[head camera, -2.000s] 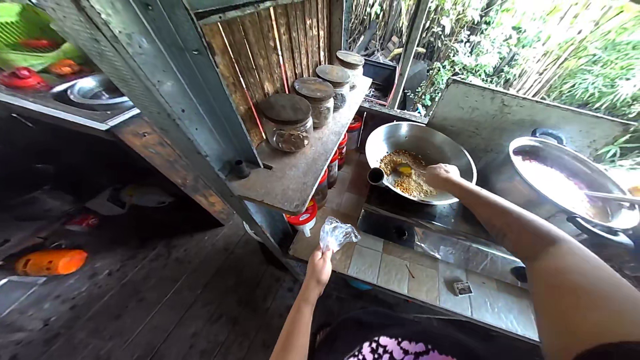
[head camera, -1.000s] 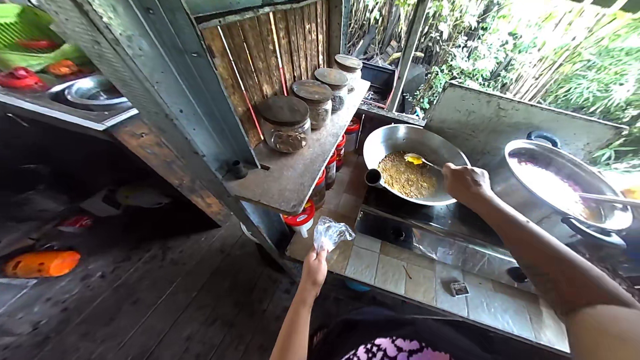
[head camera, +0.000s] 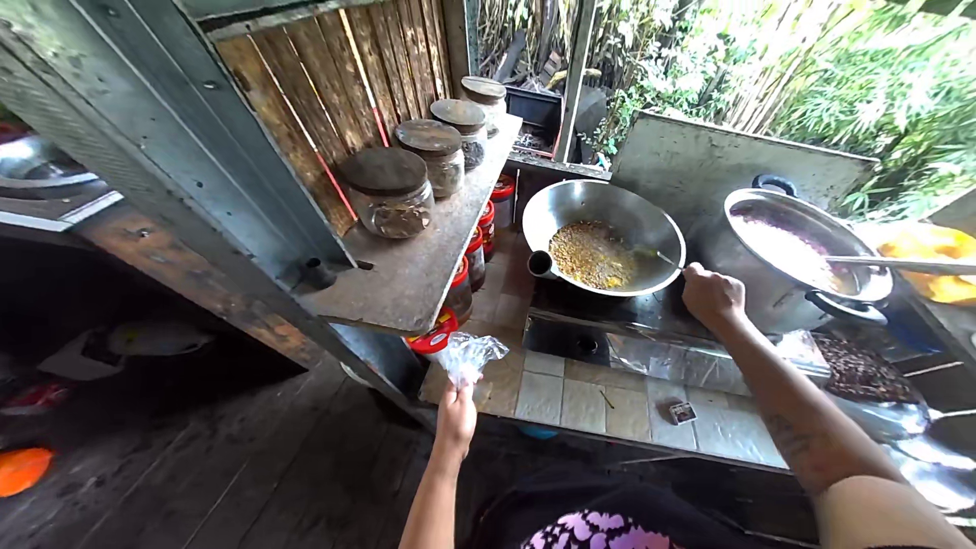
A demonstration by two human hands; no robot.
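Near the counter's front edge, my left hand (head camera: pixel 457 415) grips a clear plastic bag (head camera: pixel 474 354), crumpled at the top. My right hand (head camera: pixel 713 293) holds the handle of a spoon or small ladle (head camera: pixel 657 256), whose head dips into the contents at the wok's right side. The wide metal wok (head camera: pixel 648 217) sits on a black stove (head camera: pixel 610 305) and holds small golden-brown pieces (head camera: pixel 591 255) in what looks like liquid. The wok's hollow handle (head camera: pixel 540 264) points toward me.
A large metal pot (head camera: pixel 705 221) with a long utensil stands right of the wok. Lidded glass jars (head camera: pixel 393 198) line the shelf (head camera: pixel 389 290) at left, above red-lidded containers (head camera: pixel 457 286). A small box (head camera: pixel 681 412) lies on the tiled counter (head camera: pixel 583 400). Dark pieces (head camera: pixel 865 370) fill a container at right.
The utensil's yellow-coated head showed above the food a second ago; it is now lowered at the wok's right side. My left hand still holds the bag.
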